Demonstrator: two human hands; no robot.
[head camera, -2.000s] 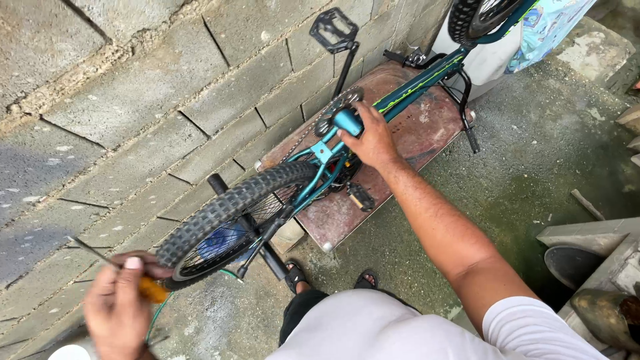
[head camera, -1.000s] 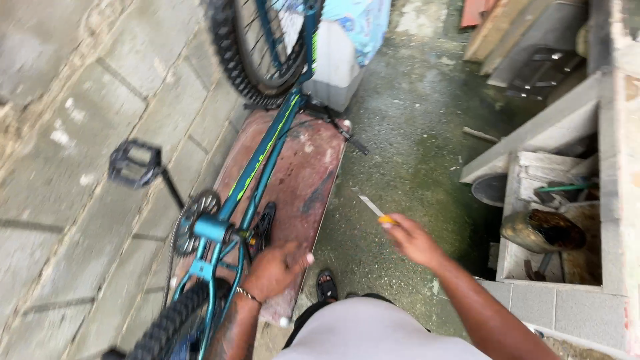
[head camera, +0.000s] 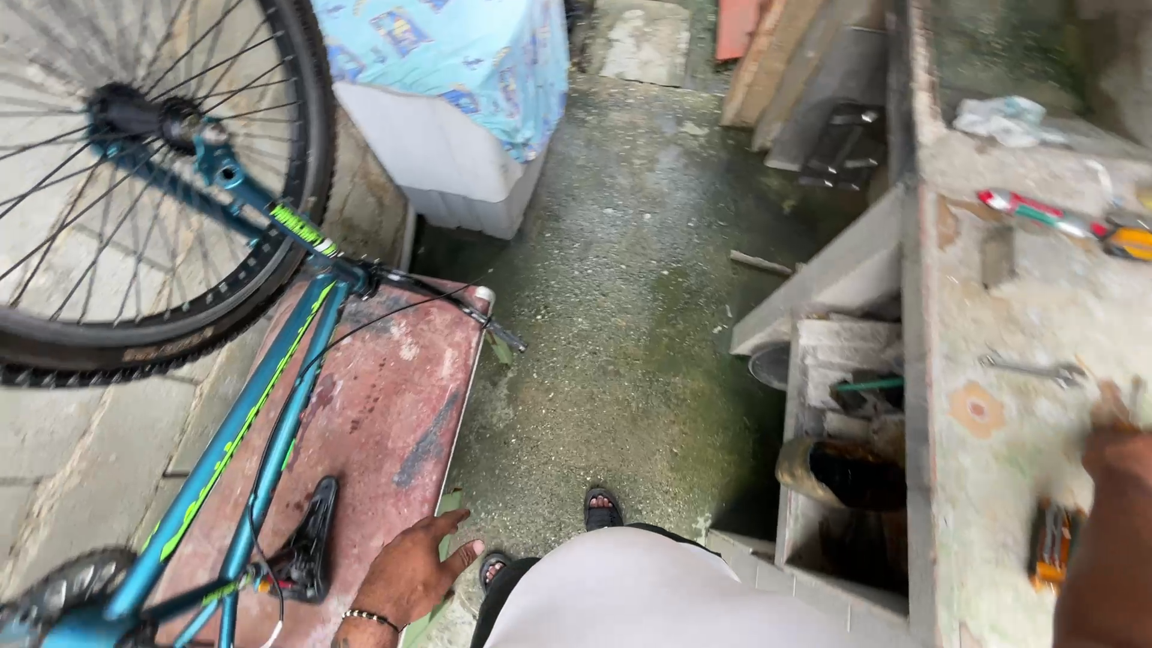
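My left hand (head camera: 409, 562) is empty with fingers apart, over the edge of a worn red board (head camera: 396, 387). Beside it, an upside-down teal bicycle frame (head camera: 243, 423) rests with its black saddle (head camera: 310, 540) on the board and its spoked wheel (head camera: 310, 117) raised at upper left. My right hand (head camera: 1116, 418) is blurred at the right edge, over a stained concrete counter (head camera: 999, 477); what it holds cannot be made out. A metal wrench (head camera: 1035, 367) lies just left of it. An orange and black tool or case (head camera: 1053, 544) lies nearer my body, beside my forearm.
A red and green tool (head camera: 1035, 211) and a crumpled plastic bag (head camera: 1008, 121) lie farther back on the counter. Below are open shelves with a worn container (head camera: 837, 472). A white bin (head camera: 441, 153) under blue cloth (head camera: 486, 54) stands beyond the board. A concrete-block wall runs along the left.
My right hand, which held a yellow-handled tool over the floor, has moved right to the counter. My left hand remains low over the board's edge. The view has shifted right.
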